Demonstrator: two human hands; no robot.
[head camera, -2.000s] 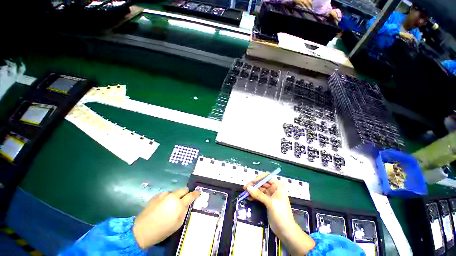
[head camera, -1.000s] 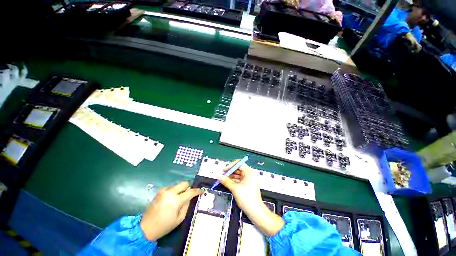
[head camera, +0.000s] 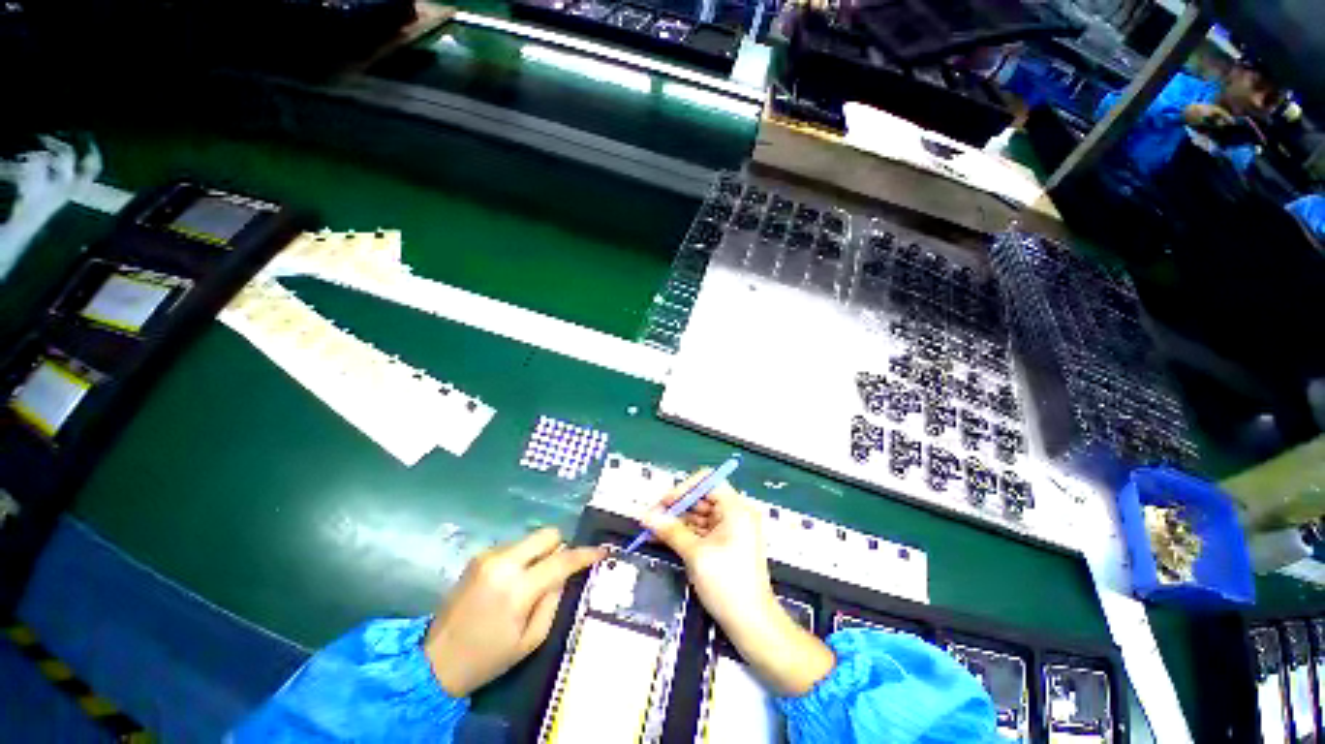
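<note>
My right hand holds a slim blue-violet hand tool, its tip at the upper end of the leftmost phone housing in the black carrier tray. My left hand holds nothing that I can see; its index fingertip touches the top left corner of that housing, close to the tool tip. The housing has a dark upper end and a large white area below. The white sticker strip with small dark pieces lies behind the tray, partly hidden by my right hand.
A dot sheet and fan-shaped sticker strips lie left. A white board bears black modules, with clear blister trays and a blue bin at right. Another phone tray stands far left. A person in blue is behind.
Since the oldest frame, my right hand and tool have moved left from the second housing to the first. Over the last second the hands have barely moved; the view has shifted slightly.
</note>
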